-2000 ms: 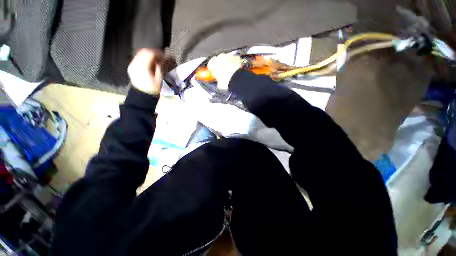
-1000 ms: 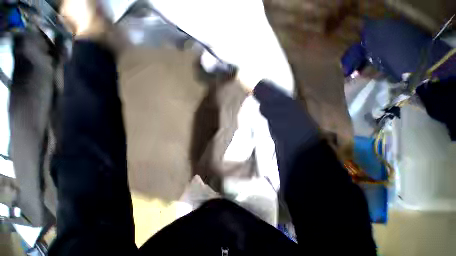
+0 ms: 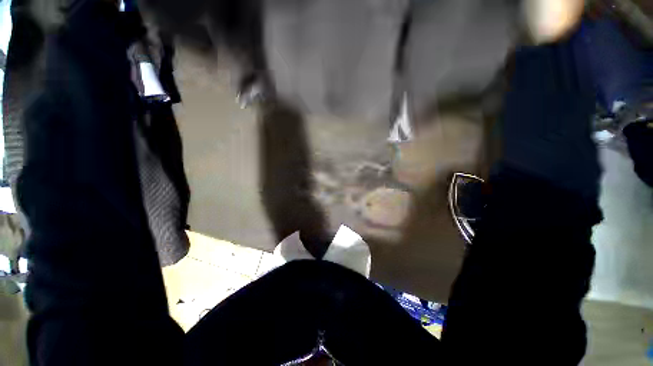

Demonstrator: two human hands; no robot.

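A blurred grey garment (image 3: 329,57) spans the top of the view between my two raised arms, its lower edge above the brown pressing table (image 3: 222,164). My right hand (image 3: 555,16) is blurred and cut off by the top edge, close to the garment's right side; its grip cannot be made out. My left arm reaches up at the left, and my left hand is not visible. The steam iron (image 3: 469,204) shows its dark pointed body and pale rim on the table, partly hidden by my right sleeve.
Dark ribbed cloth (image 3: 161,186) hangs at the table's left side. Two white pointed pieces (image 3: 349,249) lie at the near edge, in front of my body. Pale floor tiles (image 3: 222,264) show below left. Blue-and-white material (image 3: 422,309) lies below the near edge at the right.
The white cloth that lay at the top centre is gone from view, and grey cloth now spans there. My right hand has moved up and right. My left hand has left the picture. The iron now shows.
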